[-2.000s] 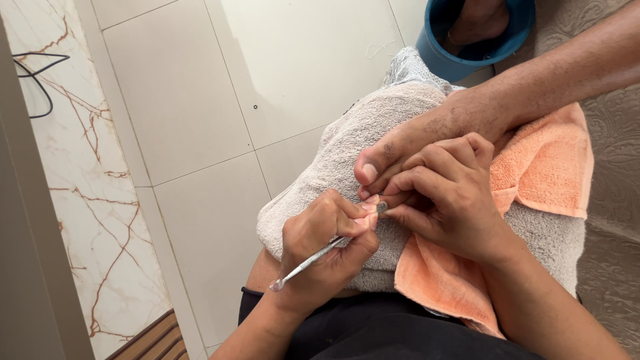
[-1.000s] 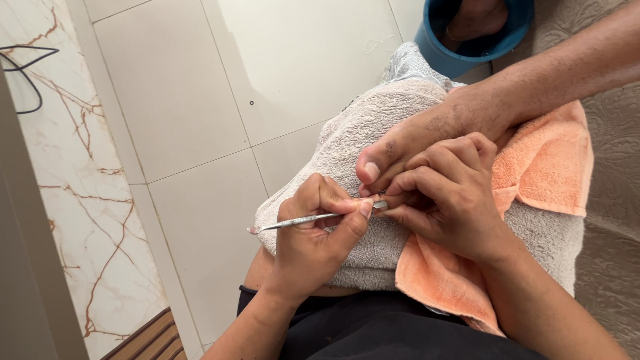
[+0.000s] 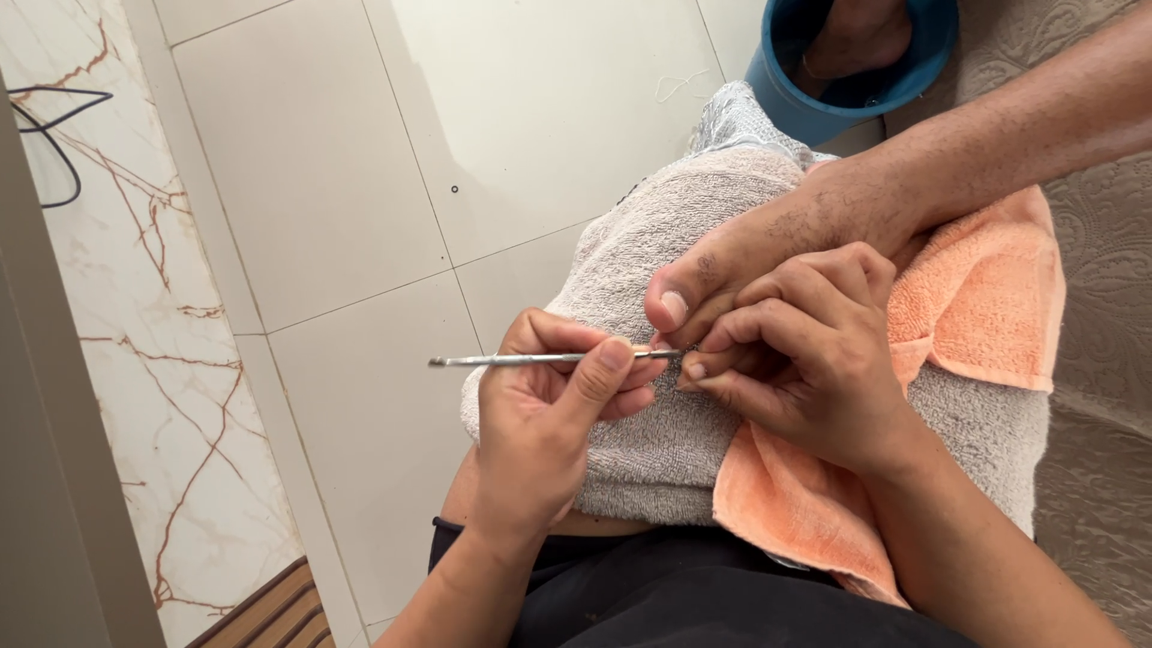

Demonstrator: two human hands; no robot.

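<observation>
A slim metal cuticle pusher (image 3: 531, 359) lies between the thumb and fingers of my left hand (image 3: 549, 405), its right tip close to the small toes. My right hand (image 3: 810, 351) grips the smaller toes of another person's bare foot (image 3: 765, 234), its thumb beneath a toe. The big toe (image 3: 673, 306) points left and down, outside my grip. Under the foot, a grey towel (image 3: 652, 450) covers my lap. An orange towel (image 3: 990, 297) is spread over it, partly hidden by my right hand and forearm. Some of the toes are hidden by my fingers.
At the top right stands a blue bucket (image 3: 765, 81) with the person's other foot (image 3: 859, 40) in it. Pale floor tiles (image 3: 306, 162) extend to the left, bearing a tiny ring (image 3: 454, 189). A dark cable (image 3: 67, 175) lies on the marble-patterned strip (image 3: 189, 387).
The tool in my left hand has turned from a steep slant to nearly level, and its grip has shifted. My right hand has stayed on the toes.
</observation>
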